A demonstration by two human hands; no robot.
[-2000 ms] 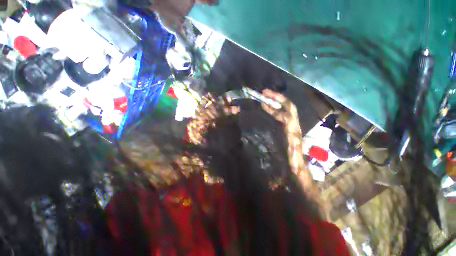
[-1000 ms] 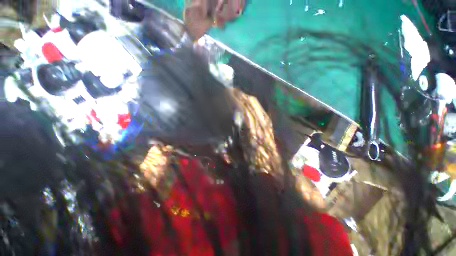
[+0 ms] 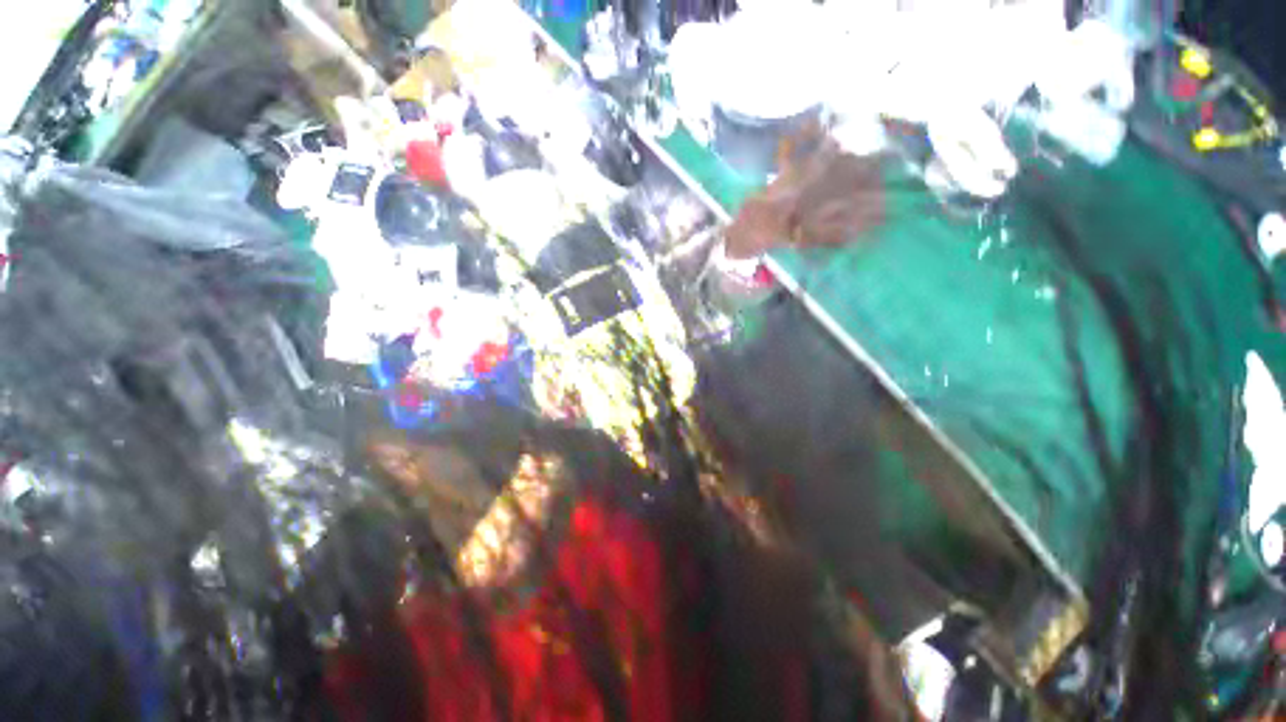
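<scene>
A dark, roughly rectangular part (image 3: 592, 294) with bright yellowish edges lies at the upper middle, at the fingers of my right hand (image 3: 621, 378). The hand is overexposed and crossed by dark hair strands, so its grip cannot be made out. A pale, blurred shape that may be my left hand or forearm (image 3: 511, 519) is low at the centre against the red top; its fingers are hidden. White units with black rounds and red spots (image 3: 409, 212) are heaped just left of the dark part.
The green-matted bench (image 3: 917, 303) runs diagonally at right, its pale edge sloping down to the lower right. White plastic parts (image 3: 903, 64) are heaped on its far side, beside a brown lump (image 3: 818, 198). A blue crate edge (image 3: 412, 409) and a grey plastic bag (image 3: 184, 198) are at left.
The view has swung left, bringing the white heap into sight. The large dark rounded housing at my hands is no longer seen there. My right hand now shows higher and further left, beside the white units.
</scene>
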